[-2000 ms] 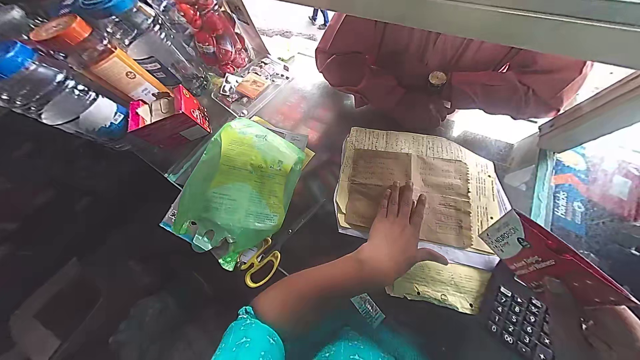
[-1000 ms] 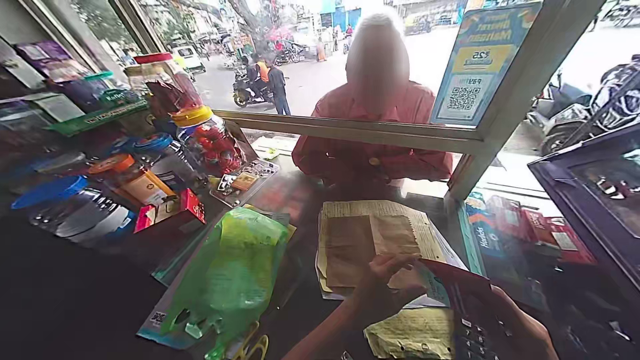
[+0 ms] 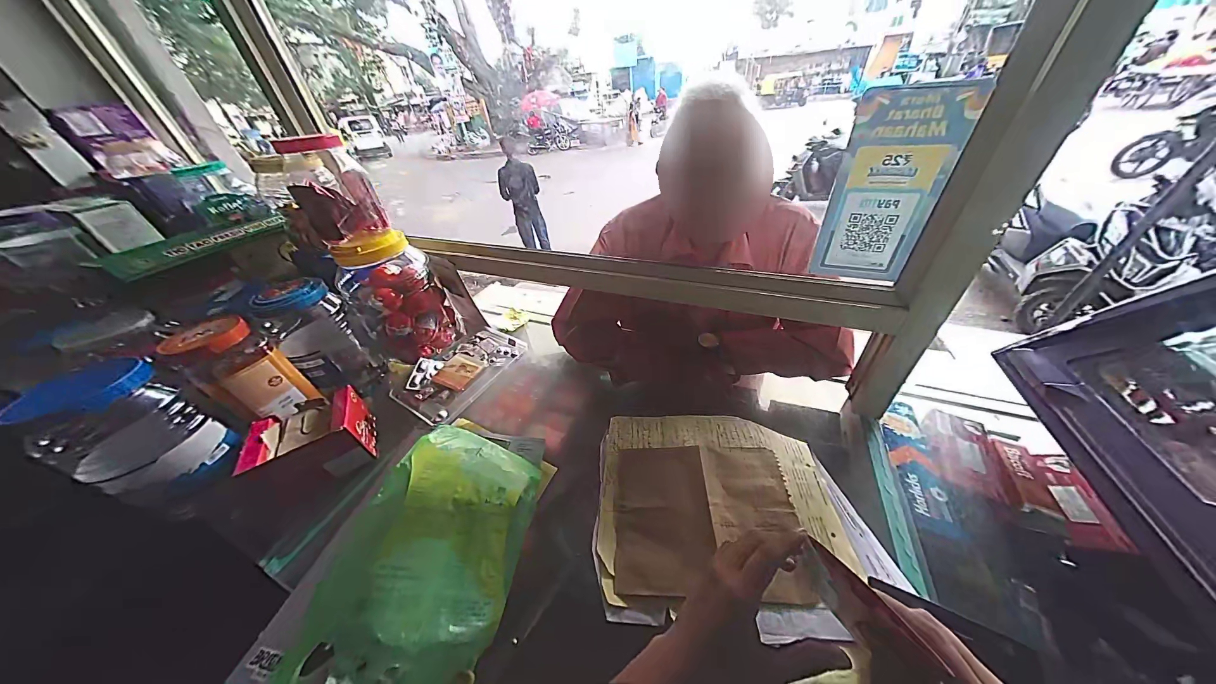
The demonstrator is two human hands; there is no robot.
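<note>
My left hand [image 3: 746, 594] is at the near edge of a pile of yellowed handwritten papers [image 3: 826, 484], its fingers closed on the edge of a dark red booklet or folder [image 3: 879, 608]. Brown folded paper [image 3: 665, 522] lies on top of the pile, just beyond that hand. My right hand [image 3: 936, 646], low at the right, is on the booklet's other side and partly hidden by it. To the left lies a green plastic bag [image 3: 427, 541] with papers in it.
Plastic jars [image 3: 399, 304], a red box [image 3: 356, 427] and a clear tray of small items [image 3: 456, 375] line the left side. Beyond the window frame [image 3: 665, 285] a person in a red shirt [image 3: 703, 332] leans at the counter. A dark-framed panel [image 3: 1073, 408] stands at right.
Two seconds ago my left hand lay spread on the brown paper; it has since moved to the booklet at the right. The view has tilted up to show the person and the street.
</note>
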